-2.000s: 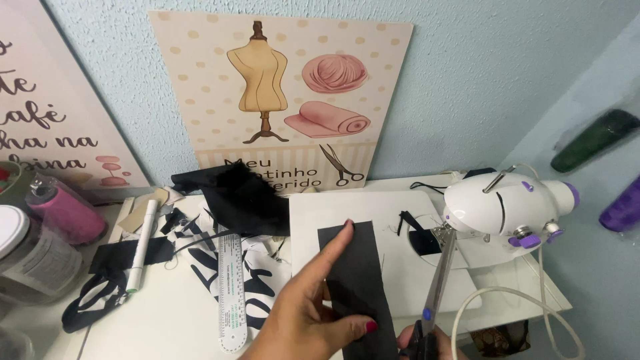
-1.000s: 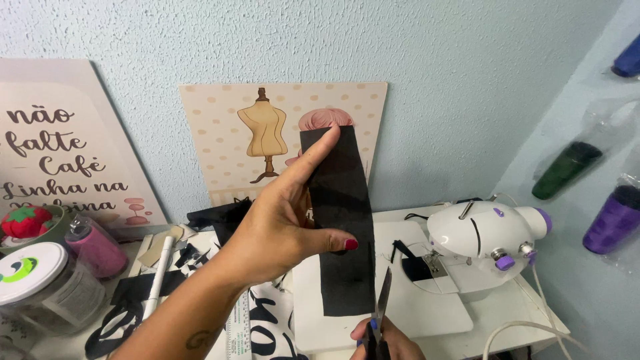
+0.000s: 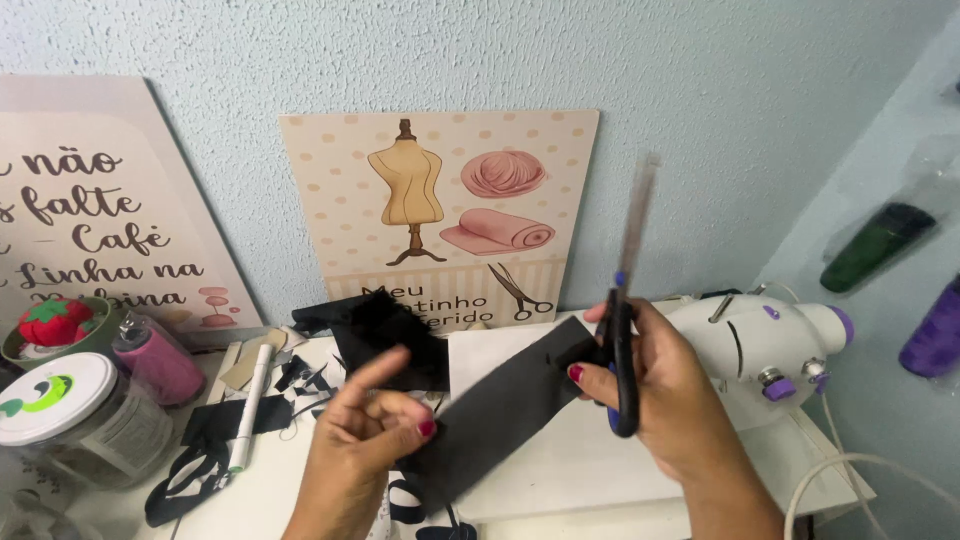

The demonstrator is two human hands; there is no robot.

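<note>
A strip of black fabric [image 3: 502,412] stretches slantwise between my two hands, above a white board [image 3: 585,465]. My left hand [image 3: 367,442] pinches its lower left part between thumb and finger, the index finger raised. With thumb and fingertips my right hand [image 3: 652,375] grips the upper right end, and it also holds scissors [image 3: 622,330] with black and blue handles. The blades point up, blurred, and look closed. Behind the right hand stands a small white and purple sewing machine [image 3: 750,337].
Black fabric [image 3: 390,337], small scraps [image 3: 307,375] and a white marker [image 3: 251,405] lie at the left. Further left are a lidded jar [image 3: 97,427], a pink thread spool [image 3: 161,360] and a tomato pincushion [image 3: 54,321]. Two decorated signs lean on the wall. A white cable [image 3: 840,465] curves at the lower right.
The right hand has come up with the scissors, now pointing upward, and has taken hold of one end of the strip. The strip has gone from upright to slanted; the left hand is lower on it.
</note>
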